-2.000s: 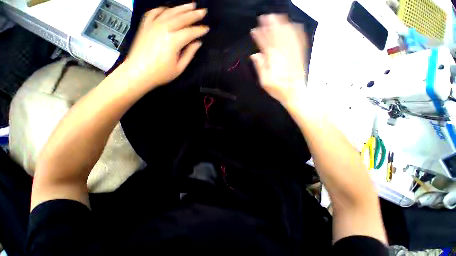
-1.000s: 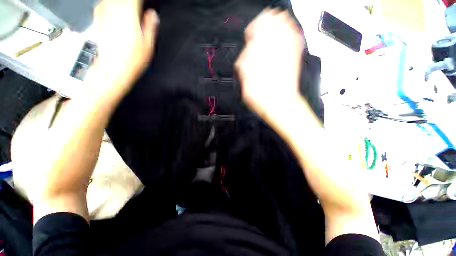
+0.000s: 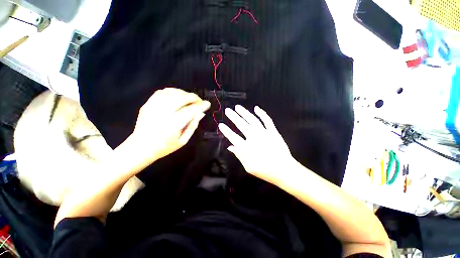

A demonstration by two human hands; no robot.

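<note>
A black vest [image 3: 297, 75] with faint stripes lies spread in front of me, its lower part blending with my black clothes. Short black frog closures [image 3: 227, 49] run down its middle front. Red thread [image 3: 216, 63] hangs in loops and squiggles at the closures. My left hand [image 3: 174, 121] is over the vest just left of the closure row, fingers bent together; whether it pinches anything is not clear. My right hand [image 3: 260, 141] lies on the vest right of the row, palm down, fingers apart, holding nothing visible. The lowest closure is partly beside its fingertips.
On the white table [image 3: 363, 166] at right are a phone [image 3: 379, 22], a yellow basket [image 3: 444, 11], a red-and-white item [image 3: 413, 54] and scissors [image 3: 392, 167] with green and yellow loops. Beige cloth [image 3: 55, 146] is at left. A grey tray [image 3: 73, 54] and a machine part are at upper left.
Both hands have come down from the upper part of the vest to its middle, closer together. The vest now shows spread wider and flatter, with more closures and red thread visible.
</note>
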